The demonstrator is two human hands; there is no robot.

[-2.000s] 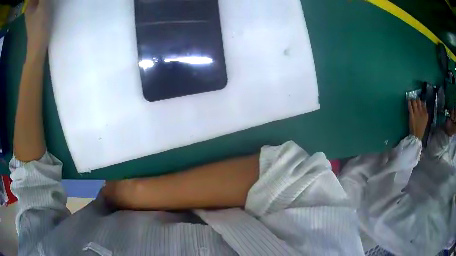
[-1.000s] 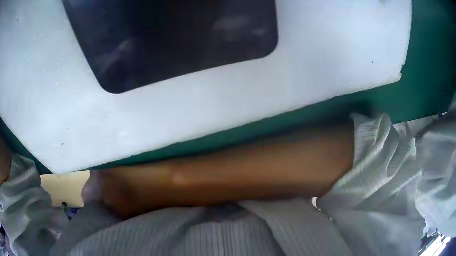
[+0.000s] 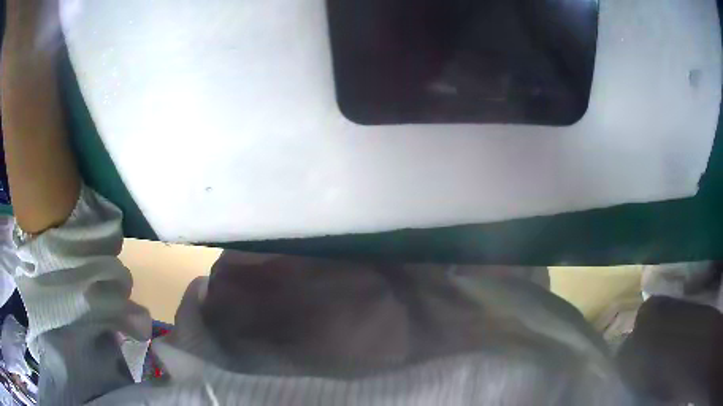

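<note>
A black glossy panel with rounded corners [image 3: 464, 67] lies on a large white foam sheet [image 3: 262, 158]; its upper end is cut off by the top edge. My left forearm reaches up along the far left, beside the foam, in a rolled striped sleeve. My left hand is cut off by the top edge. My right hand is not seen. A dark, blurred shape in the lower right corner is too unclear to name.
The green mat [image 3: 507, 242] shows along the foam's near edge and left side. My striped smock [image 3: 380, 388] fills the bottom. Pale cream patches show below the bench edge, left and right. Blurred whitish cloth is at the far right.
The view has shifted, so the panel now shows farther right and straighter. The right forearm that lay across my front is gone from there. My left forearm is in view again.
</note>
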